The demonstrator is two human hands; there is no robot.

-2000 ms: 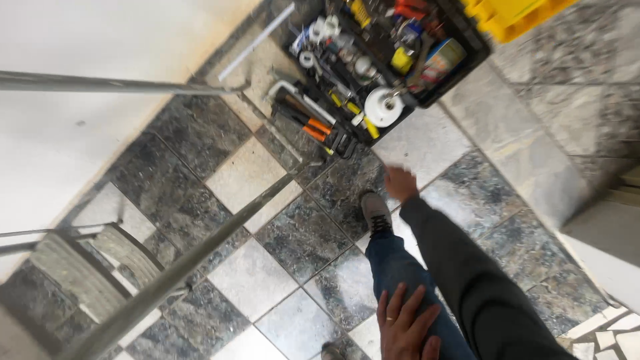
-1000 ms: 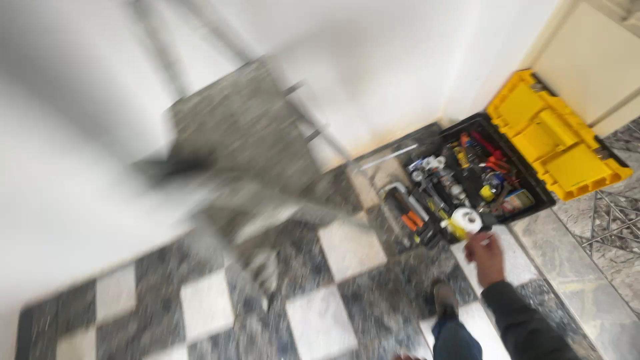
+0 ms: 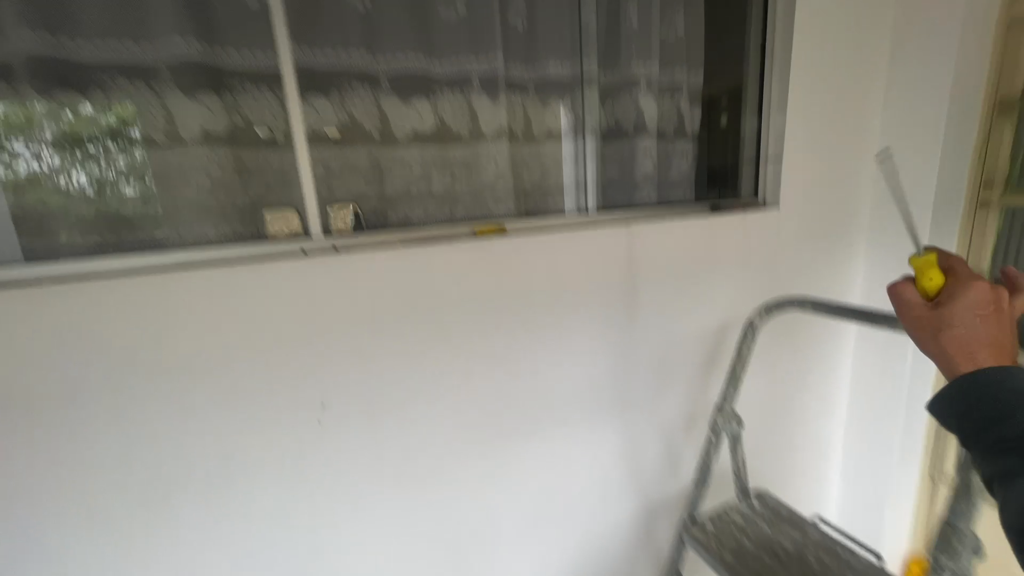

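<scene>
At the right of the head view, my right hand (image 3: 964, 316) is closed on the yellow handle of a screwdriver (image 3: 928, 274), in front of the wall. Its thin metal shaft points up and slightly left, and its tip is blurred. A dark sleeve covers the forearm. Just behind the hand runs the curved top rail of a metal stepladder (image 3: 816, 304); whether the hand touches it I cannot tell. A bit of skin at the right edge is too cut off to identify. No other part of my left hand shows clearly.
A sliding window (image 3: 440, 144) with a curtain behind its glass spans the top. On its sill lies a small yellow object (image 3: 490, 230). Two pale blocks (image 3: 282, 222) stand near the window's upright. The ladder's speckled platform (image 3: 788, 536) is at the lower right, by a white wall (image 3: 400, 400).
The view has swung up from the floor and open toolbox to the window. My right hand, earlier reaching by the toolbox, now holds a screwdriver. My left hand, earlier on my leg, is out of clear sight.
</scene>
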